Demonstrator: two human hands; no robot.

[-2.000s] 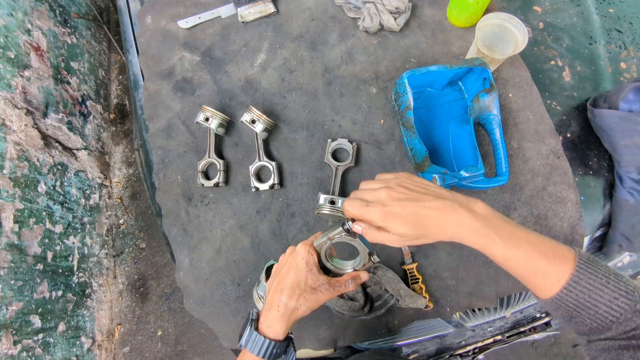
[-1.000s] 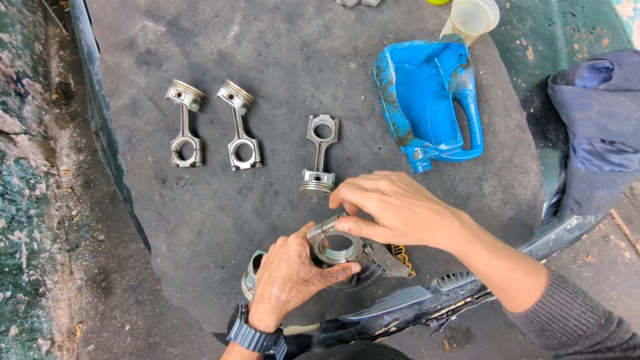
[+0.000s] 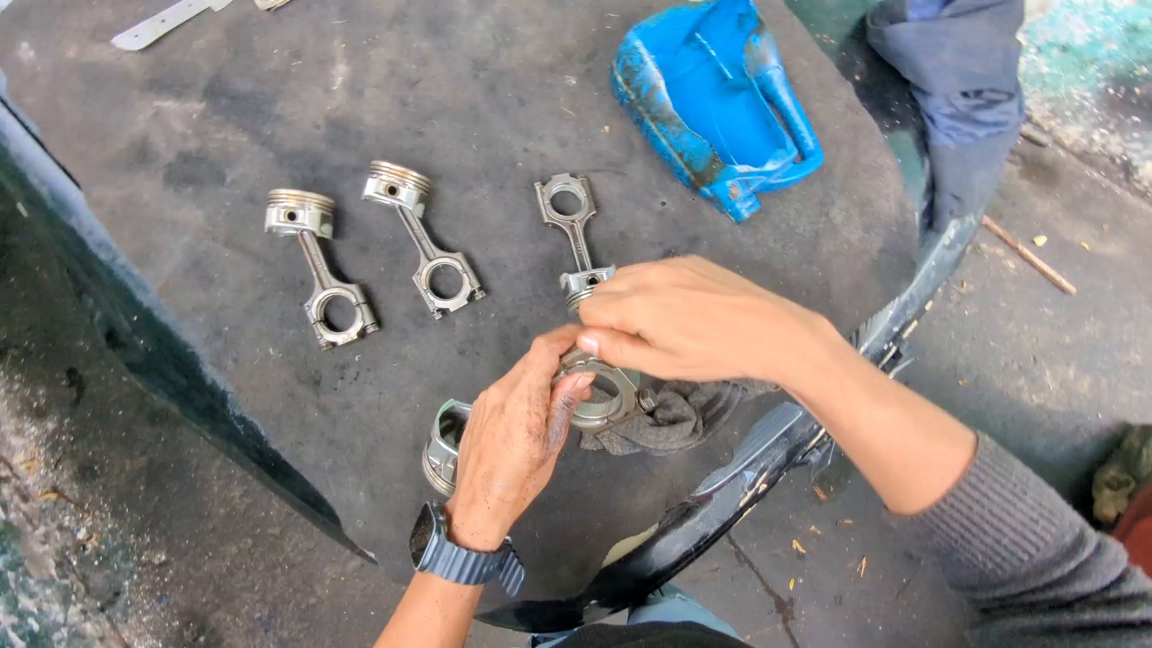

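Observation:
My left hand (image 3: 517, 432), with a watch on its wrist, grips the big end of a metal connecting rod (image 3: 612, 409). Fingers of my right hand (image 3: 693, 319) are bent at the rod's upper edge; whatever they pinch is hidden. Beneath the rod lies a crumpled dark grey rag (image 3: 688, 418). A piston (image 3: 443, 450) shows partly behind my left hand. Just above my right hand, a connecting rod (image 3: 567, 202) lies with its piston (image 3: 585, 283) toward me, partly covered by the fingers. To the left, two more rods (image 3: 337, 310) (image 3: 445, 279) lie with pistons pointing away.
A cut-open blue plastic jug (image 3: 729, 99) lies at the back right of the dark work surface (image 3: 504, 99). A flat knife-like blade (image 3: 166, 22) is at the back left. Dark cloth (image 3: 958, 99) hangs beyond the right side. A curved black trim strip (image 3: 747, 499) borders the near edge.
Both hands stay at the same rod end, with the right fingers shifting slightly over it. The view has moved and turned somewhat.

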